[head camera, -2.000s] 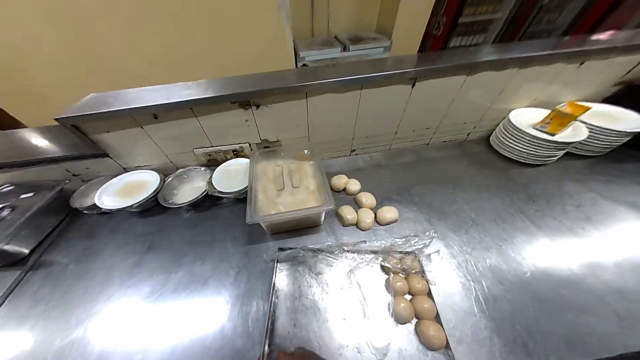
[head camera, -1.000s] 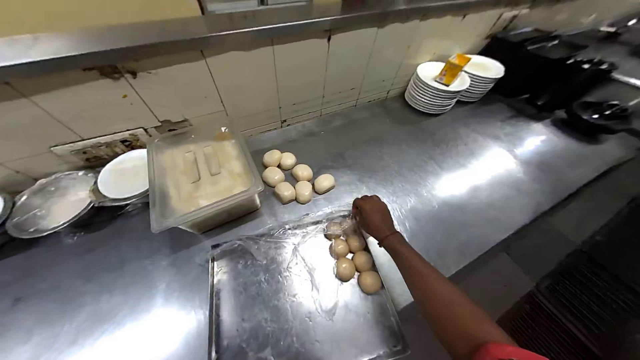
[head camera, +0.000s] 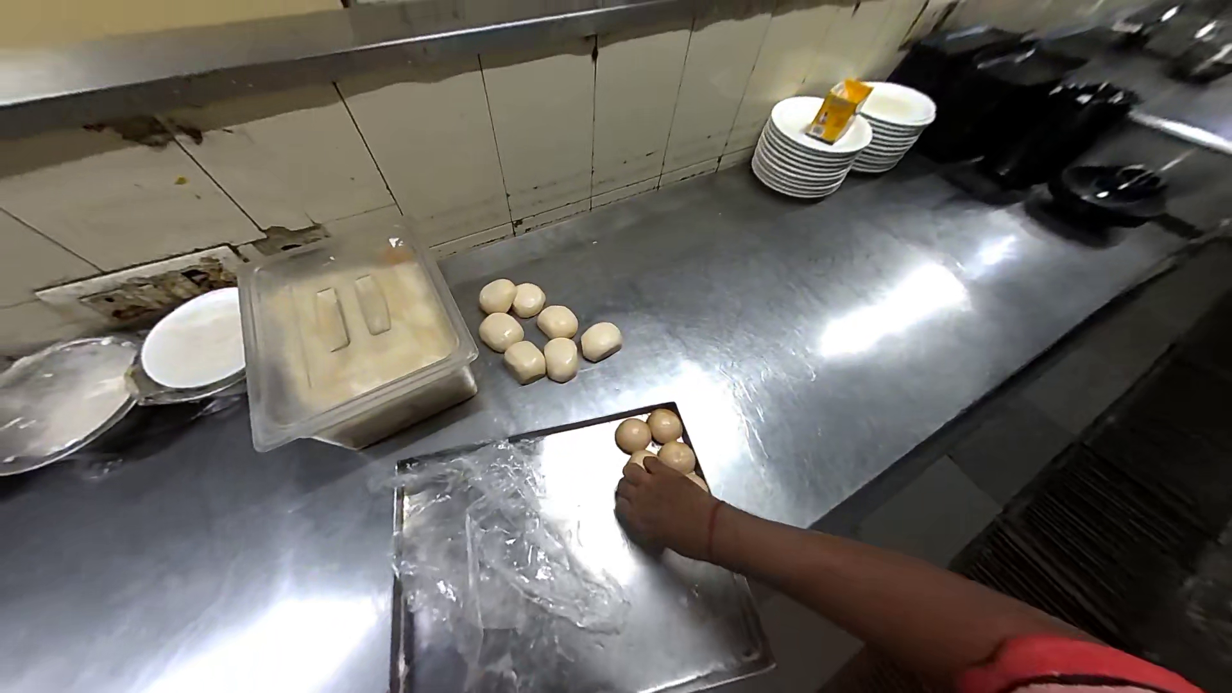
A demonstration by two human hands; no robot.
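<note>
My right hand [head camera: 669, 510] is over the right side of a metal tray [head camera: 584, 421], its fingers at a dough ball that they partly cover; whether they grip it I cannot tell. More tan dough balls [head camera: 664, 425] sit beside it along the tray's right edge. Crumpled clear plastic film [head camera: 520, 549] covers the tray's left part. Several paler dough balls [head camera: 561, 359] lie on the steel counter behind the tray, to the right of a lidded clear plastic container [head camera: 371, 332]. My left hand is out of view.
Film-covered dish [head camera: 58, 399] and white plate [head camera: 197, 339] stand left of the container. At the back right are stacked white plates [head camera: 804, 159] with a yellow packet [head camera: 839, 111] on top, and black cookware [head camera: 1107, 192]. A tiled wall [head camera: 539, 135] runs behind the counter.
The plastic film that lay over the dough balls is now bunched on the tray's left. My right hand has moved from the tray's far corner to the dough balls. The view has shifted right.
</note>
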